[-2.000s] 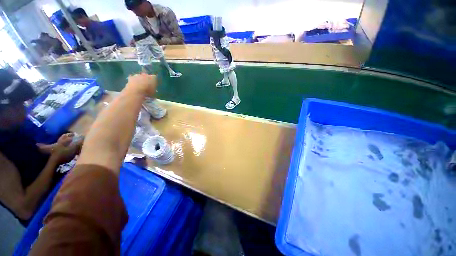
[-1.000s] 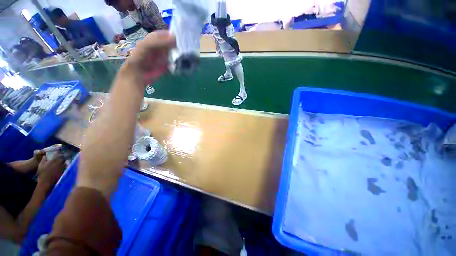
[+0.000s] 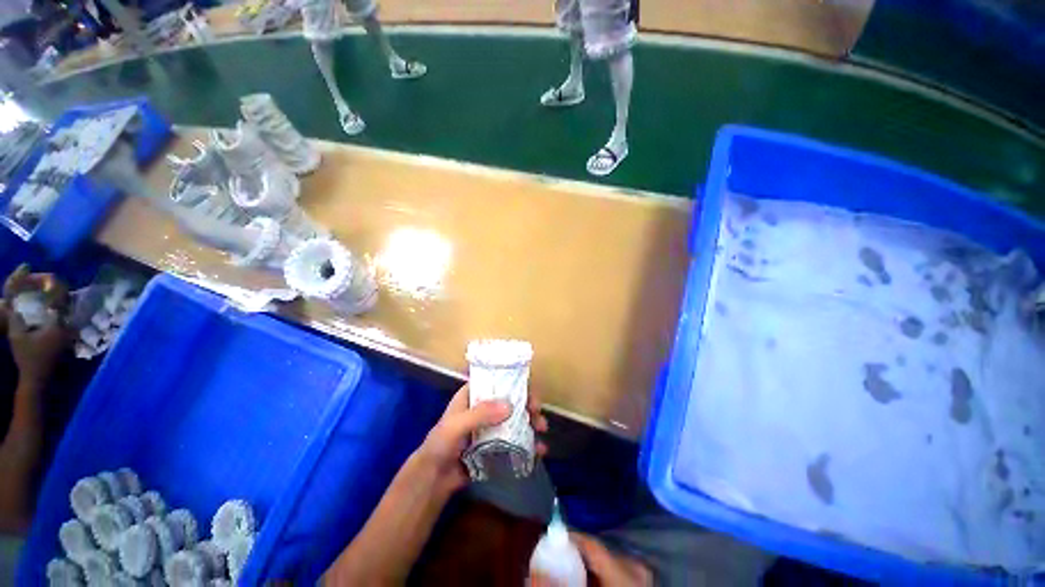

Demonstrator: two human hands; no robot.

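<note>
My left hand (image 3: pixel 453 441) holds a white-grey hollow column piece (image 3: pixel 501 396) upright at the bench's front edge, thumb across its front. A beaded rim is at its top and an arch-shaped gap at its lower end. My right hand (image 3: pixel 607 564), cut off by the bottom edge, holds a white glue bottle (image 3: pixel 557 558) with its greenish tip pointing up, below the column piece and apart from it. Several waiting workpieces (image 3: pixel 246 172) stand and lie at the left of the bench.
A blue tote (image 3: pixel 676 401) with a spotted white sheet (image 3: pixel 802 344) is at right. A blue crate (image 3: pixel 229 355) at lower left holds ring-like parts (image 3: pixel 138 550). Figure-like pieces with legs (image 3: pixel 607 103) stand on the green belt (image 3: pixel 493 103). Another person's hand (image 3: pixel 34 333) is at far left.
My left hand has come down from above the belt to the bench edge with the column piece. My right hand and the bottle now show at the bottom. The view has tilted down.
</note>
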